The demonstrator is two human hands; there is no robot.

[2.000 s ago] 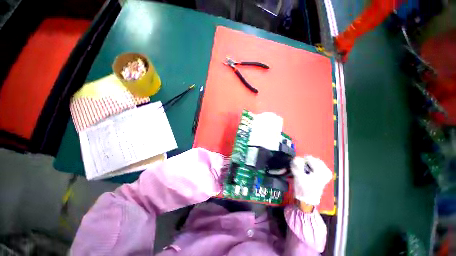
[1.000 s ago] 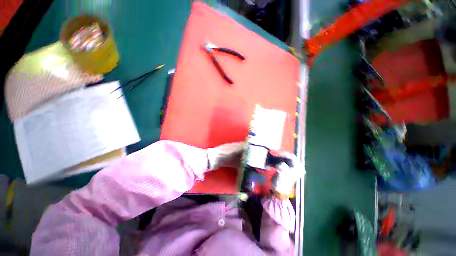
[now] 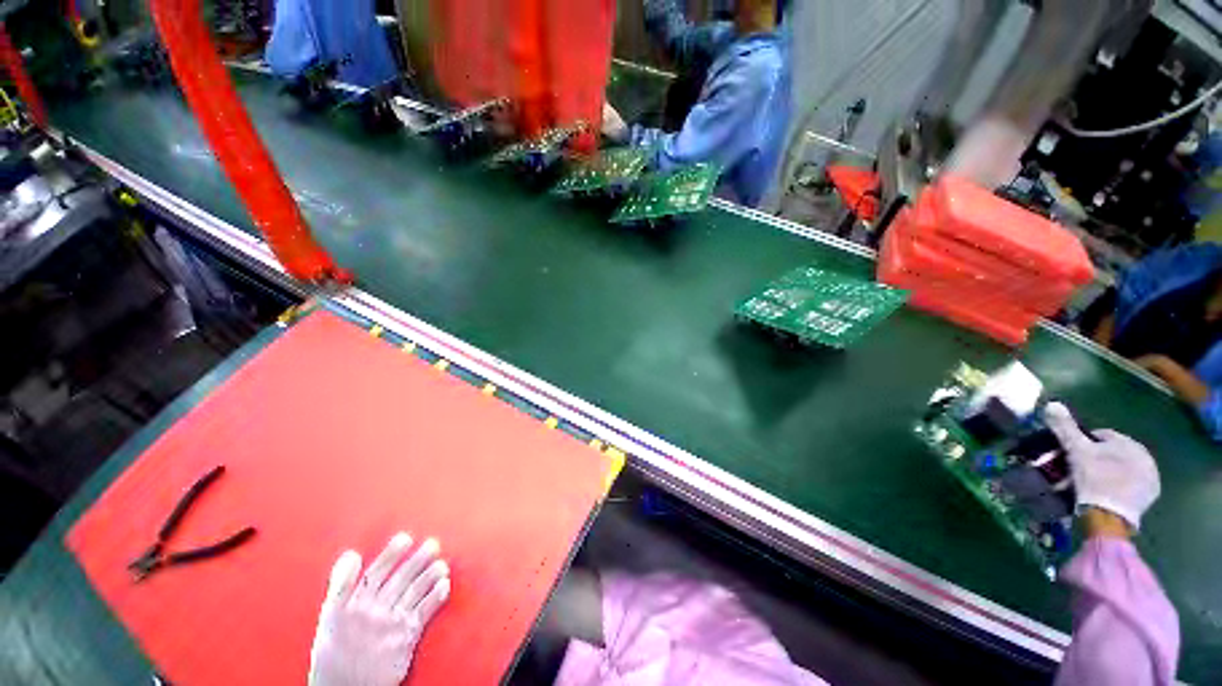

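A green circuit board (image 3: 985,469), component side showing with a white block and dark parts, is over the green conveyor at the right. My right hand (image 3: 1110,469), in a white glove, grips it at its far right side. My left hand (image 3: 385,610), also gloved, rests palm down with spread fingers on the red mat (image 3: 362,442) near its front edge, holding nothing. Side cutters (image 3: 174,536) with black handles lie open on the mat, left of my left hand.
The wide green conveyor (image 3: 469,282) runs behind the mat, past a pale metal rail. Another board (image 3: 820,306) lies on it, with several more farther back. Red blocks (image 3: 985,255) stand at its far edge. A red arm-like strip (image 3: 235,148) crosses the conveyor. People in blue are beyond.
The view has swung right to the conveyor. My right hand has carried the board off the mat to over the conveyor. My left hand has let go of the board and lies on the mat.
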